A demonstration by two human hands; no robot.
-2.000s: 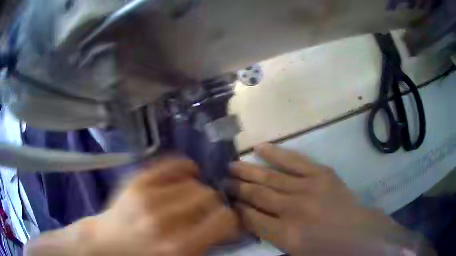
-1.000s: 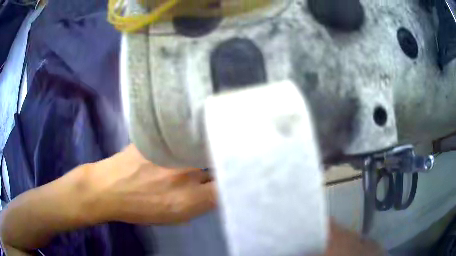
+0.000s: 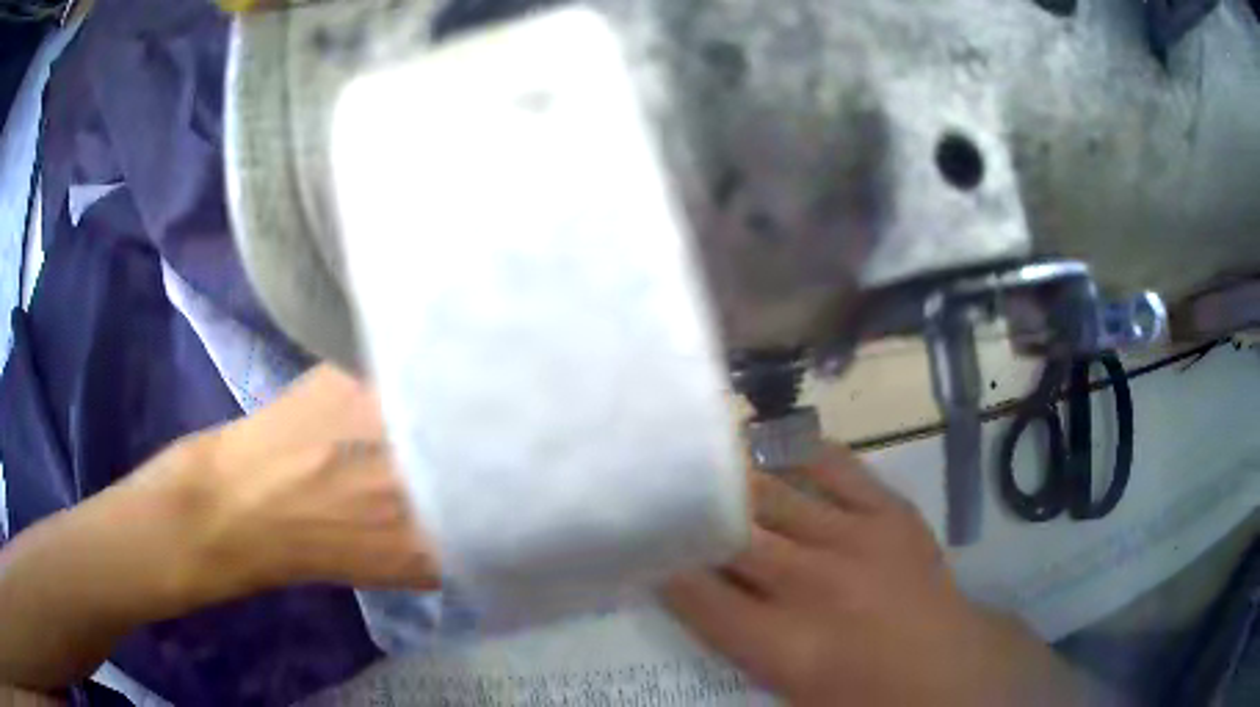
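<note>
Dark purple shell fabric [image 3: 125, 290] lies at the left, behind and below my left arm, with pale lining showing at its edges. My left hand [image 3: 318, 483] reaches in from the left; its fingers are hidden behind the broad white curved guard [image 3: 539, 318]. My right hand [image 3: 843, 566] lies on the table right of the guard, below the needle area, partly blurred. A small patch of pale lining [image 3: 415, 615] shows below my left hand. What the fingertips hold, and the needle, are hidden.
The scuffed off-white machine head [image 3: 802, 166] fills the top. A metal lever [image 3: 960, 428] hangs from it. Black-handled scissors [image 3: 1071, 442] lie behind the lever on the right. Ruler marks [image 3: 553, 684] run along the table's front edge. A bit of yellow shows at the top left.
The view has shifted, so the machine head and guard appear further up and left. More of my right hand now shows. Pale lining edges show among the dark fabric at left.
</note>
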